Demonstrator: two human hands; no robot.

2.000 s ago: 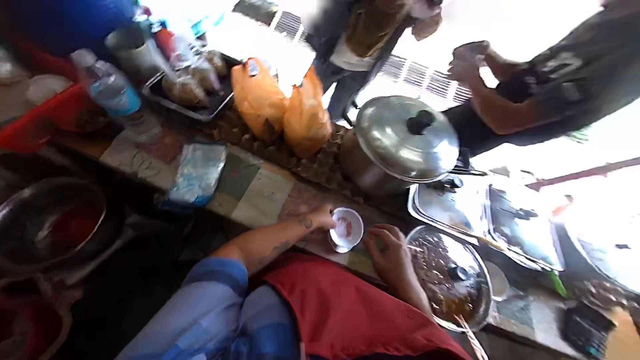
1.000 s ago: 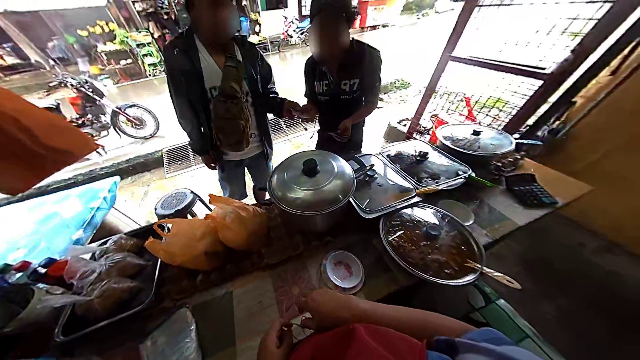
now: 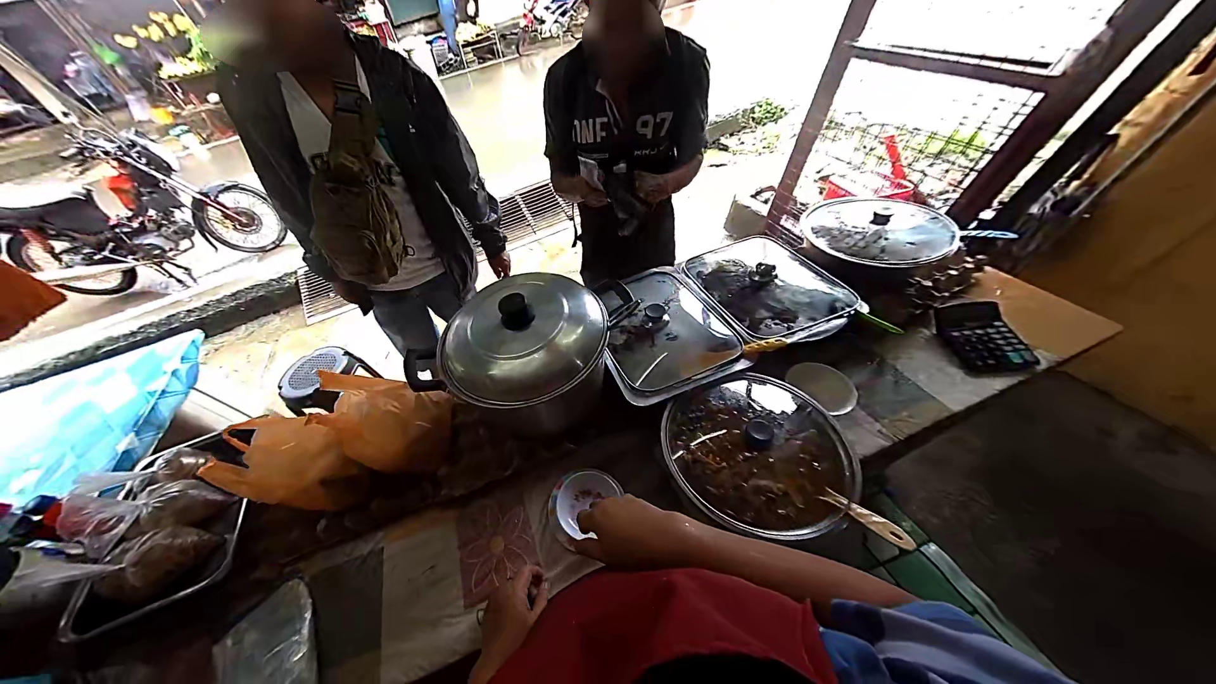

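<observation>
In the head view, my right hand point(image 3: 616, 530) reaches over the near rim of a small white bowl point(image 3: 560, 503) with a floral print; its fingertips are inside or at the rim, and their grip is unclear. My left hand point(image 3: 513, 606) is at the table edge, left of the red apron, with fingers curled; whether it holds anything is hidden. Behind the bowl stands a lidded steel pot point(image 3: 522, 351). Right of the bowl is a round pan of food under a glass lid point(image 3: 758, 465), a wooden-handled utensil point(image 3: 869, 520) at its edge.
Orange plastic bags point(image 3: 332, 442) and a metal tray point(image 3: 228, 551) of bagged food are at the left. Lidded rectangular trays point(image 3: 670, 347), another lidded pan point(image 3: 879, 237), a small dish point(image 3: 823, 388) and a calculator point(image 3: 986, 337) lie rightward. Two people point(image 3: 627, 142) stand across the table.
My right hand has moved onto the bowl; a second ago it was nearer my left hand, in front of the bowl. The people's hands are now apart. The view has swung considerably since two seconds ago.
</observation>
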